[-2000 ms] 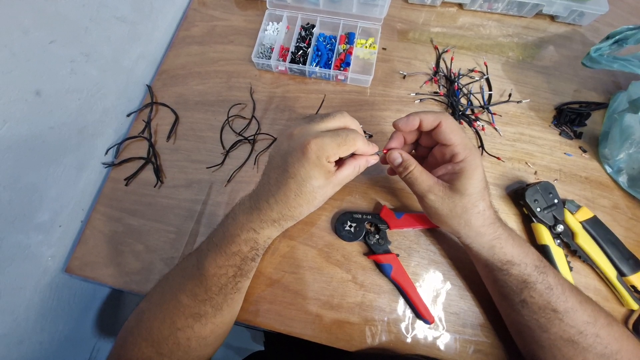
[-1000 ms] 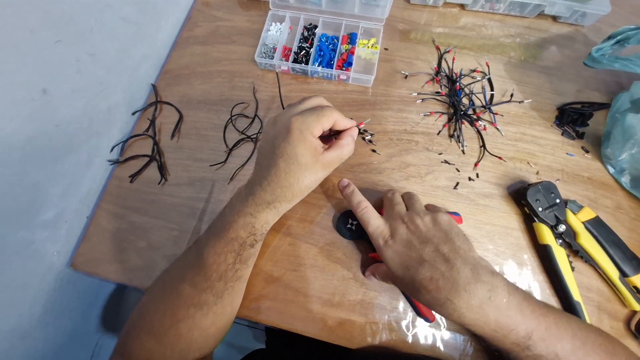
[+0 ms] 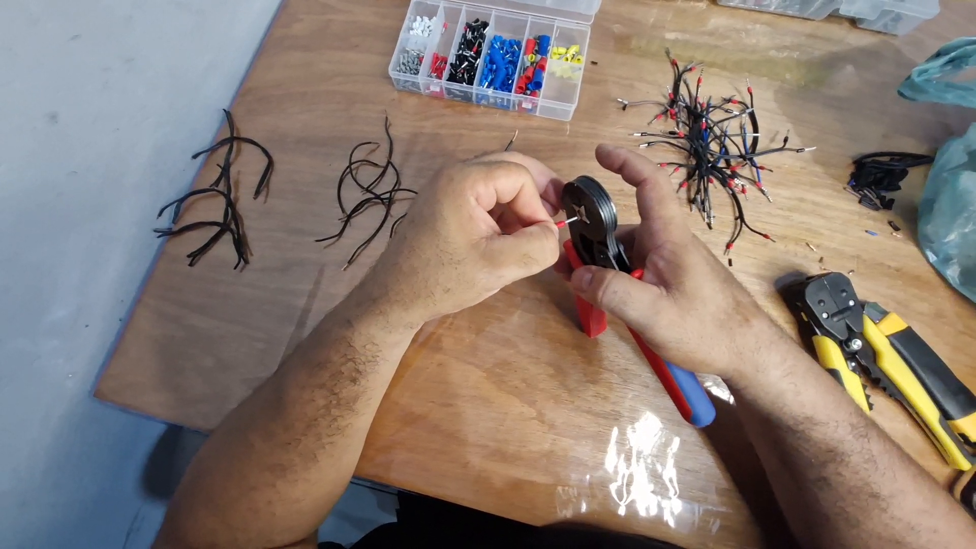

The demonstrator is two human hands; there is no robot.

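Between its thumb and forefinger, my left hand [image 3: 488,225] pinches a black wire [image 3: 512,140] whose far end shows above the knuckles. A red ferrule [image 3: 564,223] on the wire points at the round head of the ferrule crimper [image 3: 589,217], its metal tip at the star-shaped opening; whether it is inside I cannot tell. My right hand [image 3: 659,282] holds the crimper upright around its red and blue handles, with the thumb across the front and the forefinger raised behind the head.
A compartment box [image 3: 488,95] of coloured ferrules stands at the back. Loose black wires [image 3: 374,191] and another bunch [image 3: 229,191] lie left. Wires with red ferrules [image 3: 705,141] are heaped right, near a wire stripper [image 3: 877,358], a black bundle [image 3: 877,179] and a green plastic bag [image 3: 949,206].
My right hand has picked up the crimper, which lay on the table two seconds ago, and brought it up beside my left hand. The left hand still pinches the wire with the red ferrule.
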